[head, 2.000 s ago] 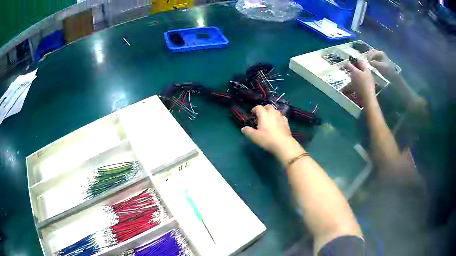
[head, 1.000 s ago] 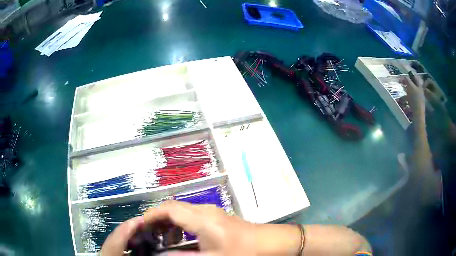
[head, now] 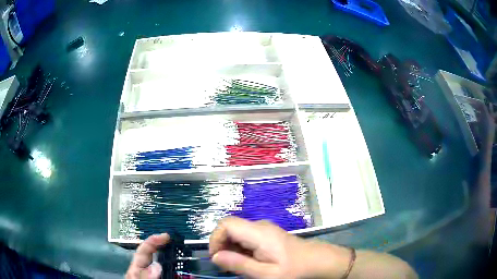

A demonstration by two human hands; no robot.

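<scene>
My left hand is at the bottom edge, closed on a black connector housing with rows of pale dots. The edge of the picture cuts both off. My right hand is just right of the housing, thumb and fingers together beside thin wires at the housing; whether it pinches one is unclear. The off-white parts tray lies in front. It holds black wires front left, purple wires front right, blue wires, red wires and green wires.
A tool with a turquoise handle lies in the tray's right compartment. Partly wired connectors lie on the right and left. A blue bin is at the rear right. A neighbouring tray is at the right edge.
My right hand has moved from the connector pile on the right to the tray's front edge. My left hand has come into view with the housing. The view has swung left.
</scene>
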